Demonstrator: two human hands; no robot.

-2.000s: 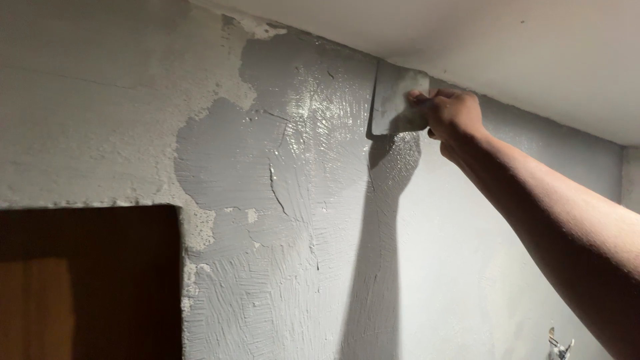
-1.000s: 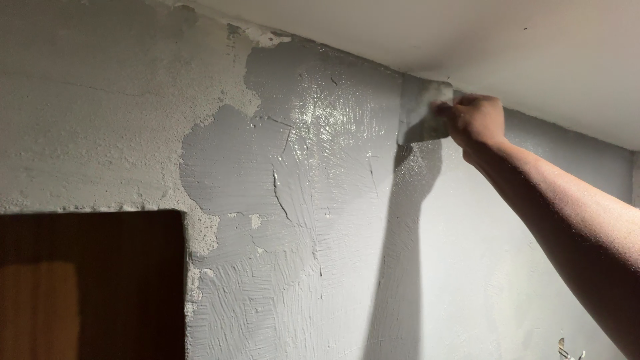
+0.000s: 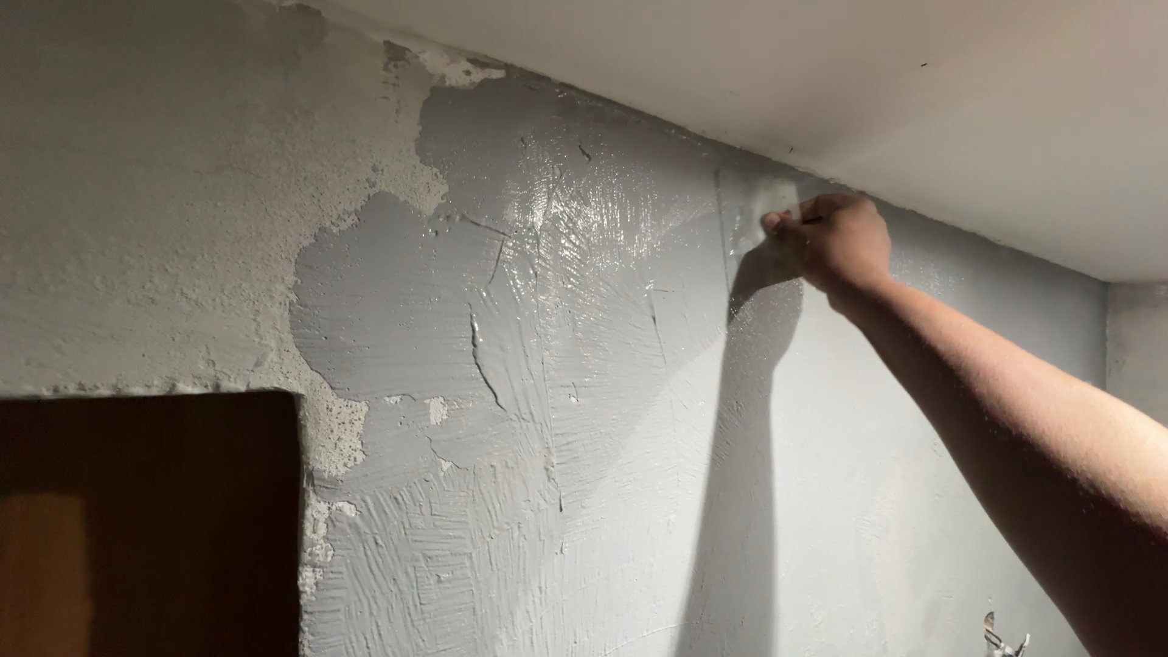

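My right hand grips a thin, flat plastering blade near the top of the wall, just under the ceiling line. The blade lies close against the wet grey plaster, which shines around it and shows ridges, drag marks and a few raised streaks. Beneath the hand, its dark shadow runs down the wall. Plaster with a ragged edge meets the older, rough wall surface on the left. My left hand is out of the picture.
A white ceiling slopes across the upper right. At the lower left is a dark opening with a brown panel inside. Wires stick out near the bottom right, and a wall corner stands at the far right.
Over the last two seconds my right hand has stayed near the ceiling line with the blade in its grip, and the blade has shifted along the wall. Its exact path is unclear.
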